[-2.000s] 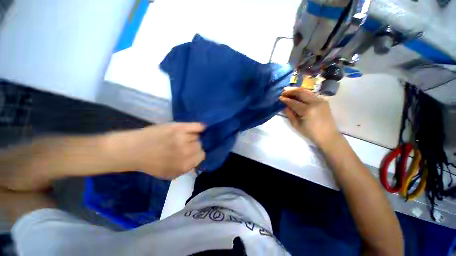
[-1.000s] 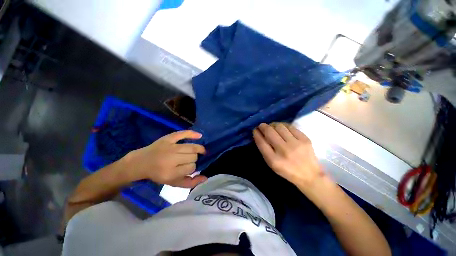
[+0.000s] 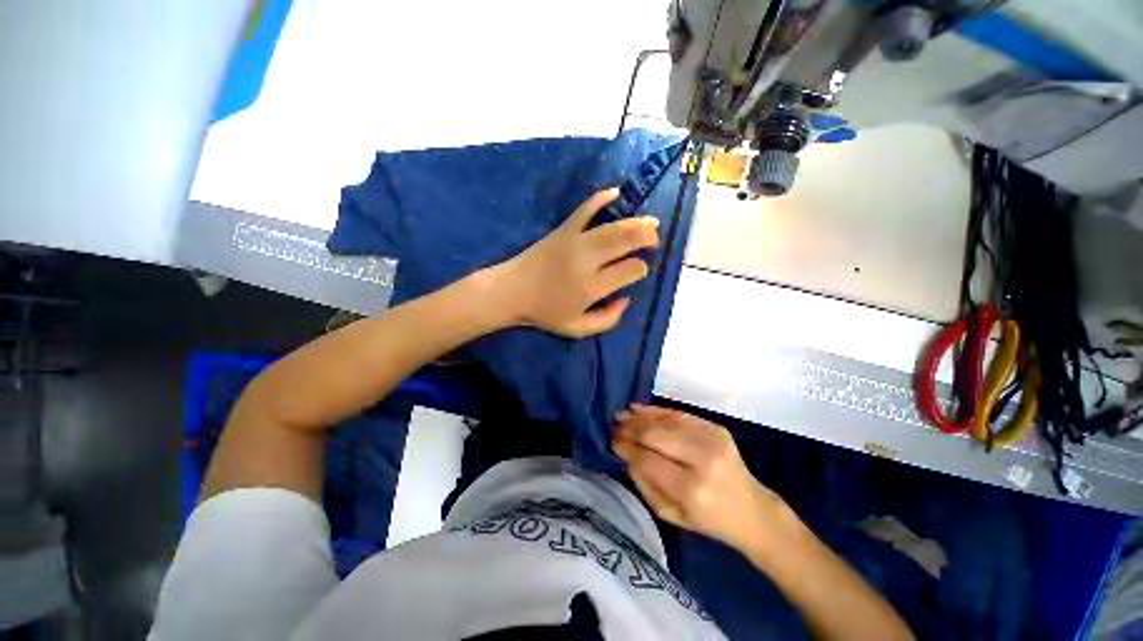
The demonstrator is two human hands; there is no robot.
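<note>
A dark blue cloth panel with tiny pale dots [image 3: 483, 200] lies on the white table and hangs over its front edge. Its right edge, a narrow dark band [image 3: 664, 288], runs up to the needle area of the sewing machine [image 3: 696, 132]. My left hand [image 3: 583, 269] lies on the panel, fingers spread, just below and left of the presser foot. My right hand [image 3: 683, 463] pinches the lower end of the band at the table's front edge, near my lap. The needle tip is too small to make out.
Red-handled scissors [image 3: 955, 376] and yellow-handled ones [image 3: 1007, 388] hang at the right beside black cords [image 3: 1034, 269]. A bent wire [image 3: 633, 88] stands left of the needle. A blue crate [image 3: 198, 420] is below at the left.
My left hand has moved from the cloth's lower left corner onto the panel near the needle. My right hand has moved down toward my lap. The right edge now lies straighter below the needle.
</note>
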